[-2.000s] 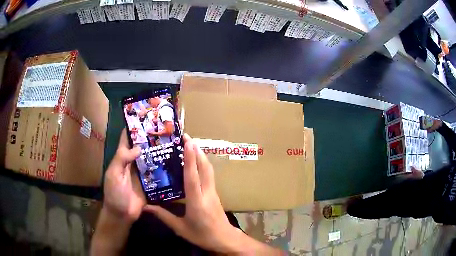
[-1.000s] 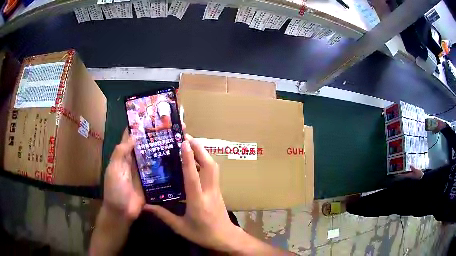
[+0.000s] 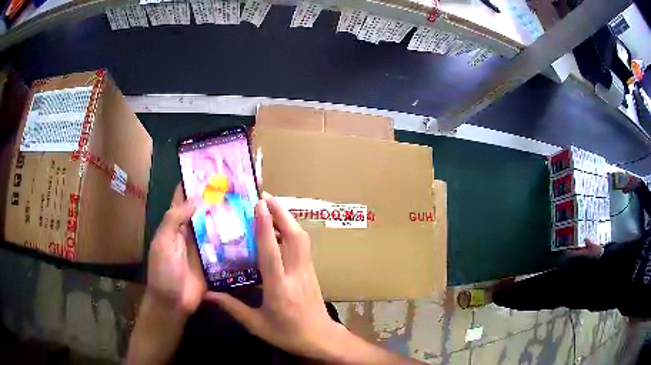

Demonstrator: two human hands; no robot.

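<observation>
A black smartphone (image 3: 221, 207) with a lit, colourful screen is held upright in front of me, left of the image centre. My left hand (image 3: 171, 260) holds its left edge and lower corner. My right hand (image 3: 285, 278) is at its right edge, with the fingers along the side and the thumb under the bottom. Behind and to the right, a large brown carton (image 3: 357, 264) lies on the green-topped bench (image 3: 485, 214), with a strip of red-printed tape across it and flaps at its back and right. The hands and phone hide its left edge.
A sealed parcel (image 3: 118, 221) with a white label and red tape stands at the left. At the right, another person's hands are at stacked product boxes (image 3: 582, 196). A dark belt (image 3: 285, 68) runs behind the bench, below a white shelf with hanging label slips (image 3: 375, 32). A metal post (image 3: 528, 68) slants across.
The picture on the phone screen has changed. The other person's upper hand has moved slightly right and down. My hands keep nearly the same hold on the phone.
</observation>
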